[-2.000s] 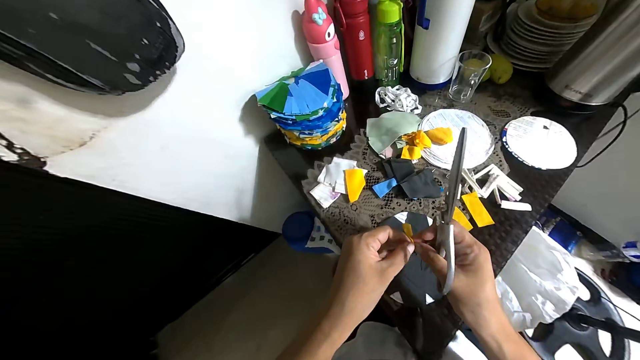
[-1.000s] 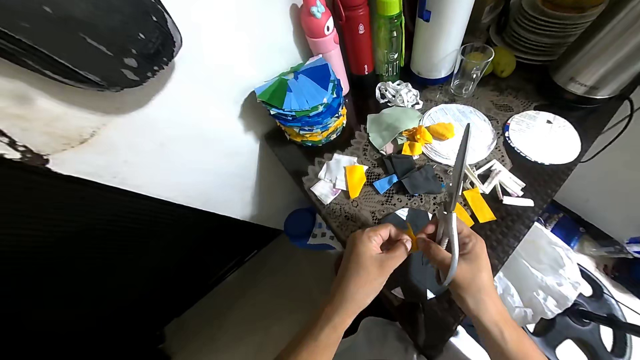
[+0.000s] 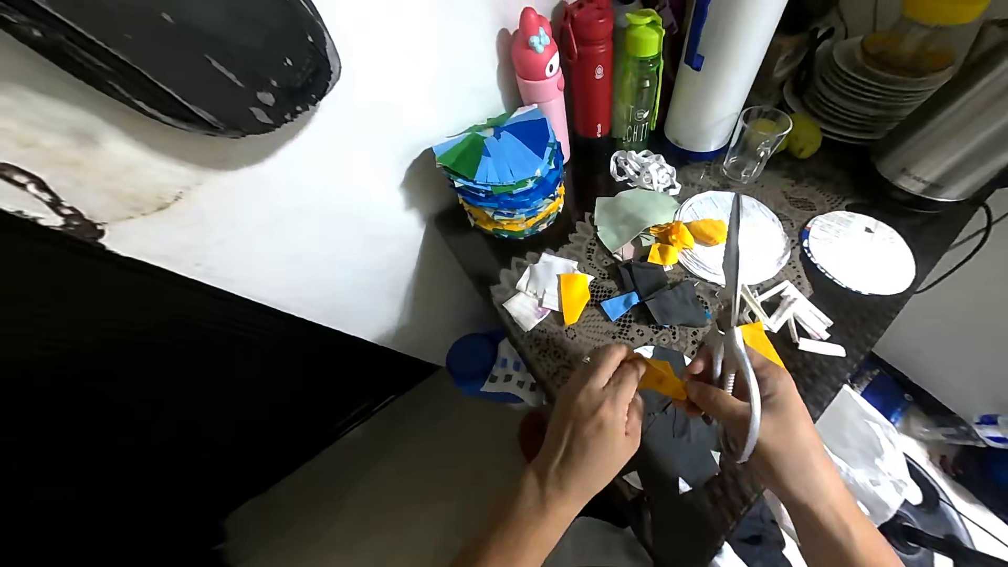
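My left hand (image 3: 594, 421) pinches one end of a small yellow fabric piece (image 3: 661, 379); the fingers of my right hand (image 3: 756, 402) pinch its other end. A pair of scissors (image 3: 734, 339) with pale handles also rests in my right hand, blades pointing up and away. Below the hands lies a dark fabric piece (image 3: 679, 449) with white bits around its edge. Beyond them are black scraps (image 3: 677, 305), a blue scrap (image 3: 620, 305), white scraps (image 3: 543, 282), another yellow scrap (image 3: 574, 298) and white strips (image 3: 795, 311).
A stack of blue, green and yellow fabric rounds (image 3: 508, 173) stands by the wall. White discs (image 3: 860, 252), a glass mug (image 3: 754, 146), a pink bottle (image 3: 543, 87), a red bottle (image 3: 591, 71), a green bottle (image 3: 639, 87) and stacked plates (image 3: 874, 94) occupy the table's far side.
The fingertips of my two hands have moved apart, and more of the yellow piece shows stretched between them. The scissors stay in my right hand.
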